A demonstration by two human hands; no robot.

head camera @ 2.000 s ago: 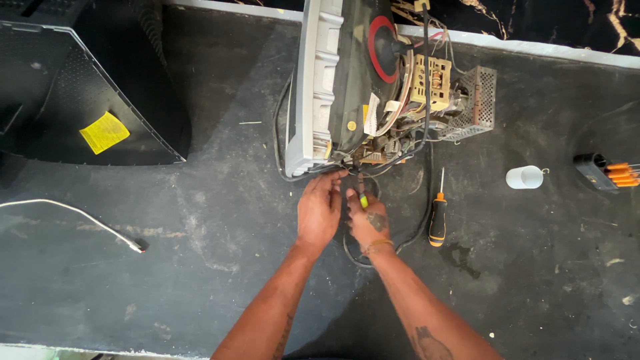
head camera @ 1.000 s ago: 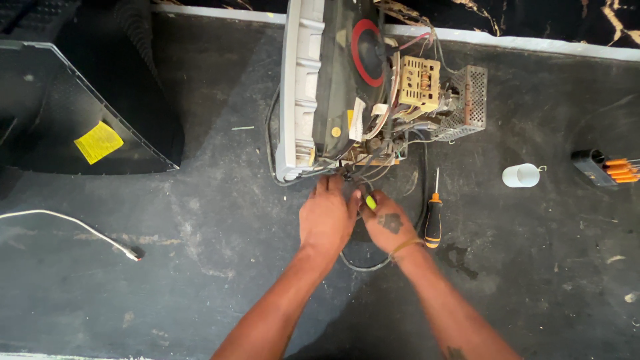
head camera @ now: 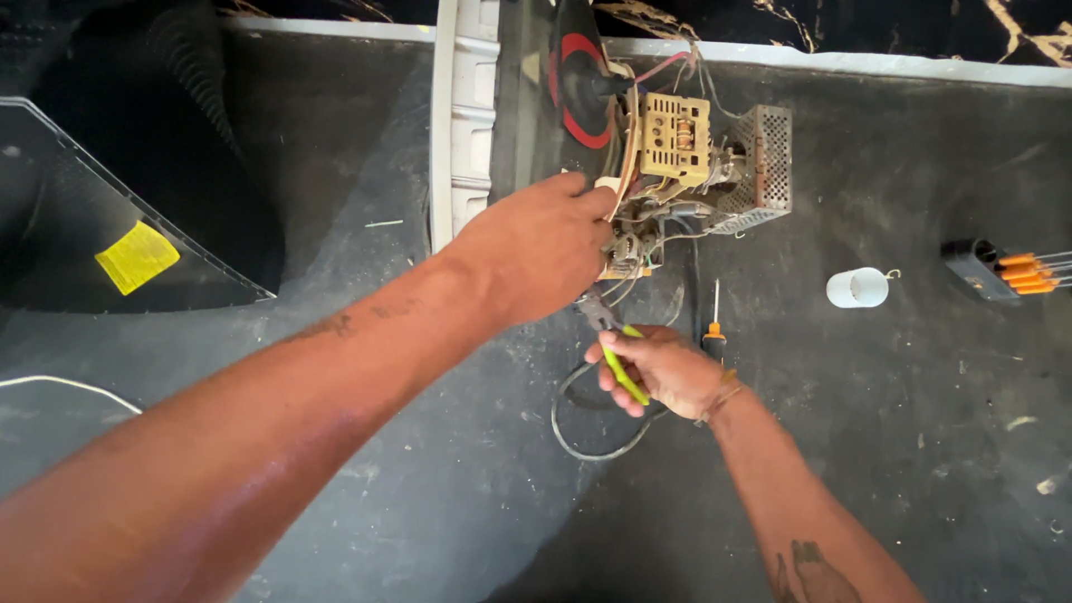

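Observation:
An opened CRT television [head camera: 523, 100] stands at the top centre, its picture tube and circuit parts bare. My left hand [head camera: 544, 247] reaches over the tube's lower side, fingers at the wires beside the circuit board [head camera: 632, 260]; what the fingertips touch is hidden. In my right hand [head camera: 666, 368] is a pair of pliers with yellow-green handles [head camera: 624, 377], its metal jaws pointing up near the board's lower edge, just below my left hand. A black cable [head camera: 595, 456] loops on the table below. Beyond my right wrist lies a screwdriver [head camera: 714, 331] with an orange and black handle.
The black rear housing [head camera: 209, 251] with a yellow label lies at the left, above a white cable [head camera: 75, 383]. To the right are a small white cup-like container [head camera: 857, 288] and a black holder [head camera: 976, 268] with several orange-handled screwdrivers. A perforated metal cage [head camera: 766, 167] juts from the television's right side.
My left hand has moved up from the television's lower edge onto its side, over the tube and wires. My right hand has drawn down and right, and the pliers now show more fully.

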